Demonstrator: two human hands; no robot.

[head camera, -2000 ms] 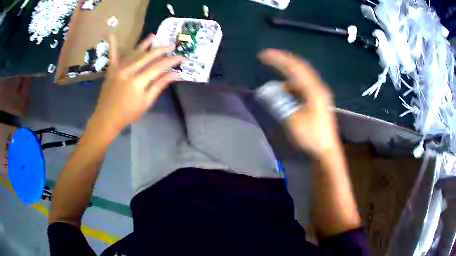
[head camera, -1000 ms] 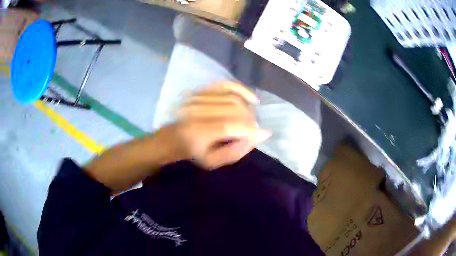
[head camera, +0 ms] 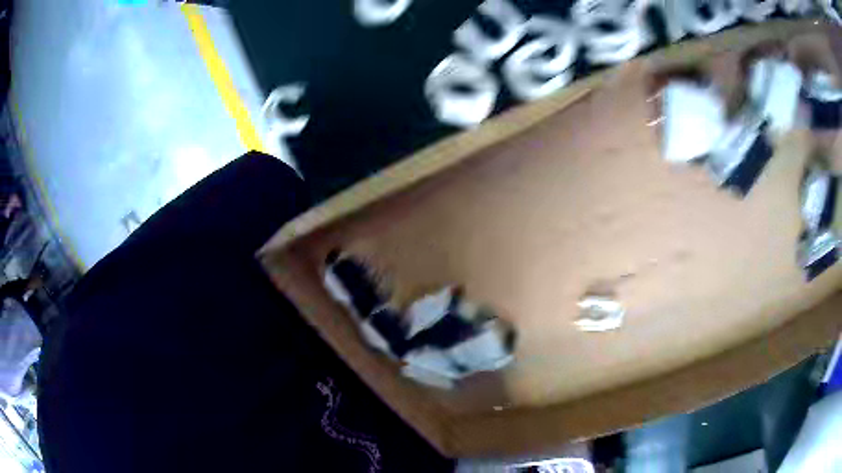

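Note:
A shallow brown cardboard tray fills the right half of the view, close to the camera. Small black-and-white blocks lie clustered in its near left corner, and more blocks lie at its upper right. A single small white piece lies apart on the tray floor. White U-shaped clips lie loose along the outside of the tray's upper rim. The picture is blurred. Neither my left hand nor my right hand shows.
The dark green bench lies beyond the tray. One white clip sits near its left edge. The pale floor with a yellow line is at upper left. My dark clothing covers the lower left. A white object is cut off at lower right.
The view has swung and come close to the cardboard tray. The white housing, the blue stool and the hand seen before are out of view.

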